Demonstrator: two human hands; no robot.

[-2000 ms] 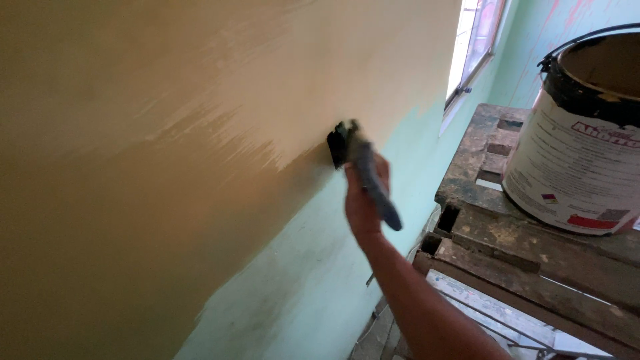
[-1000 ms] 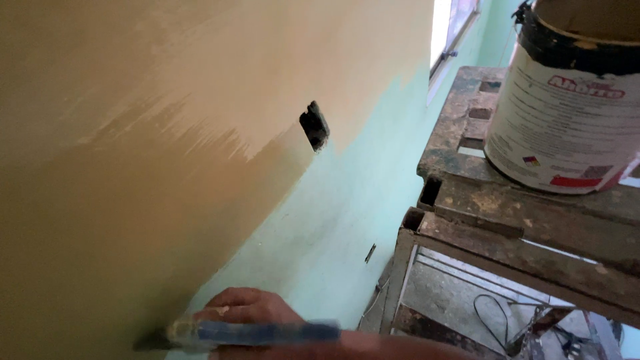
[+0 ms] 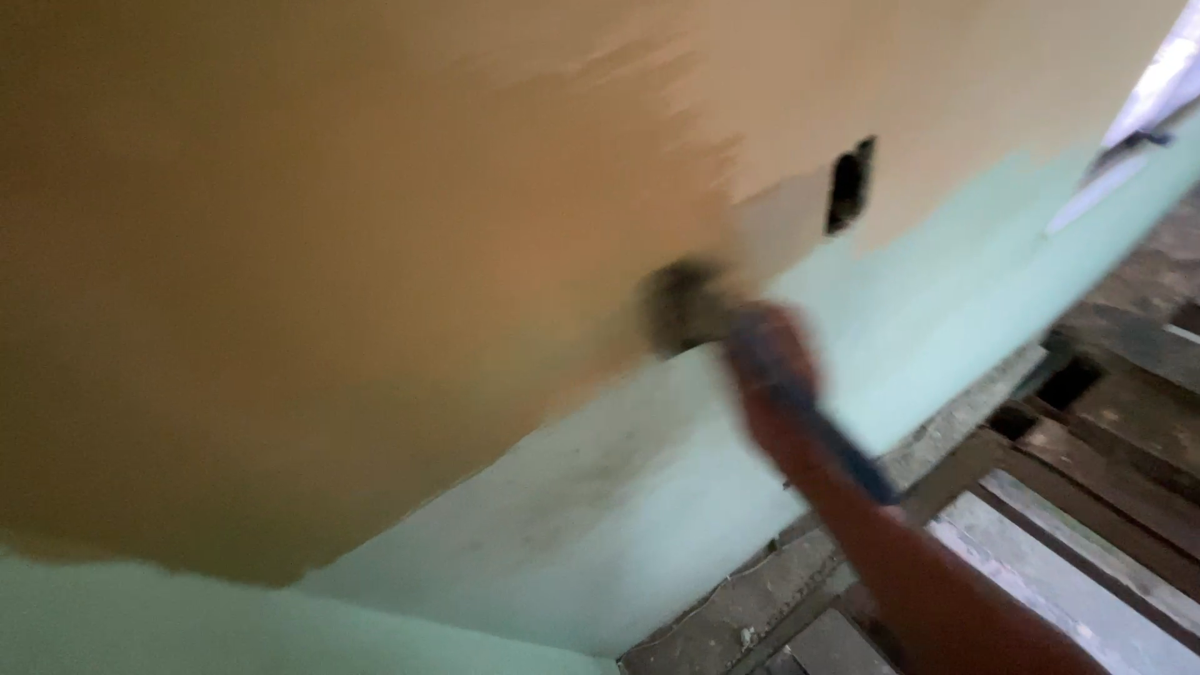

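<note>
My right hand grips a paintbrush with a blue handle. Its dark bristles, blurred, are against or close to the wall, near the border between the tan-brown paint and the light green surface. A dark rectangular opening in the wall lies above and to the right of the brush. Streaky brush marks show in the paint above the bristles. My left hand is out of the frame.
Paint-stained wooden planks with gaps between them stand at the right, beside the wall. Part of a window shows at the upper right. A dusty floor lies below, and the wall meets another green surface at the lower left.
My right hand and the brush have moved up along the paint border from the lower wall. The view has swung left, and the paint bucket has left it.
</note>
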